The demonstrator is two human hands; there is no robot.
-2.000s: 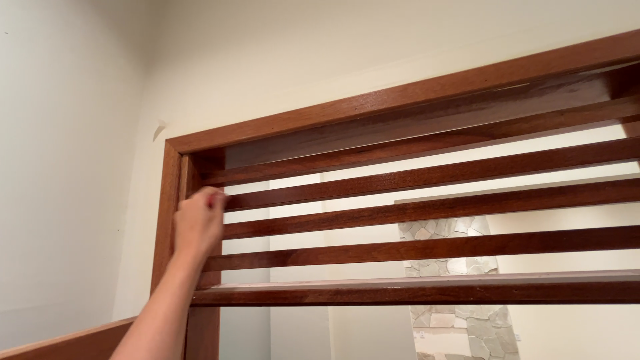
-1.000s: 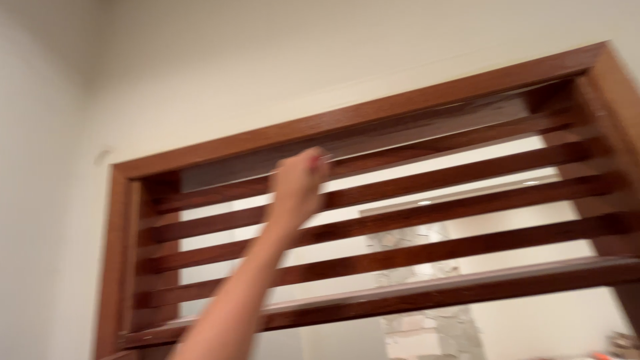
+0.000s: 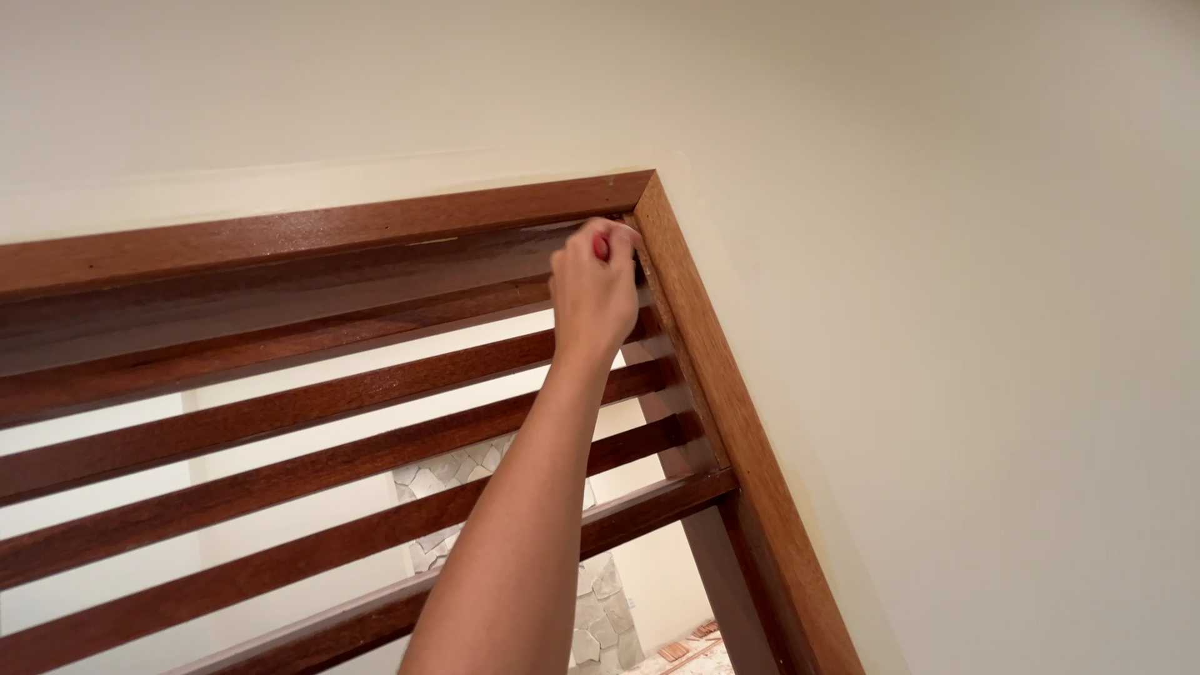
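Note:
My left hand (image 3: 595,281) is raised in a closed fist at the inner top right corner of a brown wooden louvred frame (image 3: 698,323). A small rounded red object (image 3: 601,246) shows between its curled fingers and thumb; too little of it shows to name it. The fist is against or very near the inner edge, just under the mitred joint, and hides that bit of wood. Behind the forearm run several dark wooden slats (image 3: 281,427), slanting up to the right. My right hand is out of view.
Cream wall (image 3: 984,328) surrounds the frame, with paler patches along the trim. A lower crossbar (image 3: 656,514) closes the slatted part. Through the openings show irregular stone cladding (image 3: 600,609) and, low down, reddish pieces (image 3: 673,649) on a light surface.
My left hand has travelled rightwards along the frame, from its left end past the middle to the right corner. The view has swung right with it.

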